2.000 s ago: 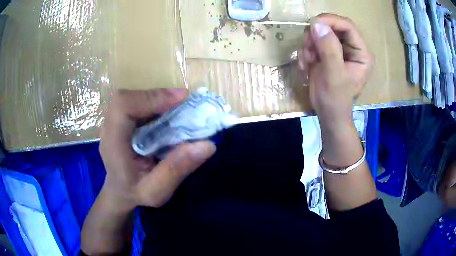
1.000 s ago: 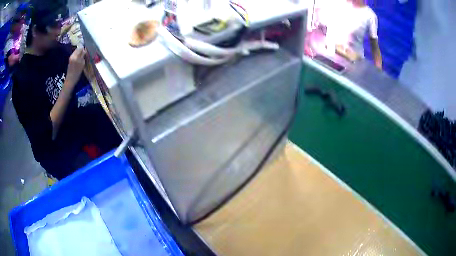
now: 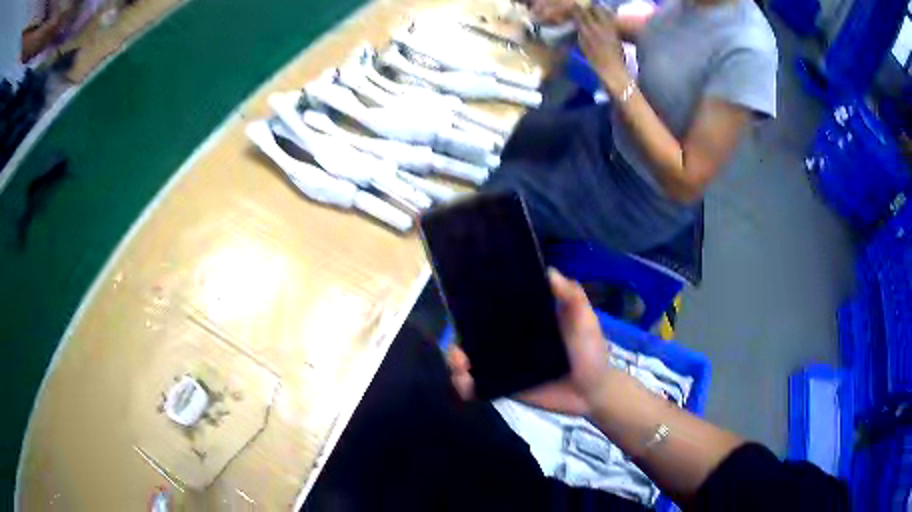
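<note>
My right hand [image 3: 580,345], with a bracelet at the wrist, holds a flat black phone-like object [image 3: 500,295] upright at an angle, over the worktop's edge and a blue tote. My left hand is not in view. Several white leg-and-foot pieces [image 3: 375,120] lie side by side on the tan worktop [image 3: 330,310] at the upper middle. A small white dish [image 3: 186,400] stands at the lower left on a cardboard square [image 3: 245,435] with dark spots around it. A thin stick [image 3: 158,468] lies below the dish.
The blue tote [image 3: 697,375] holds pale pieces or sheets. A seated person in a grey shirt [image 3: 690,75] works at the upper right. A green belt [image 3: 120,130] curves along the worktop's far side. More blue totes [image 3: 870,170] stand at the far right.
The view has swung left, then right. Two seconds ago my left hand held a leg piece and my right a thin stick. Now my right hand holds the black object; my left is out of view.
</note>
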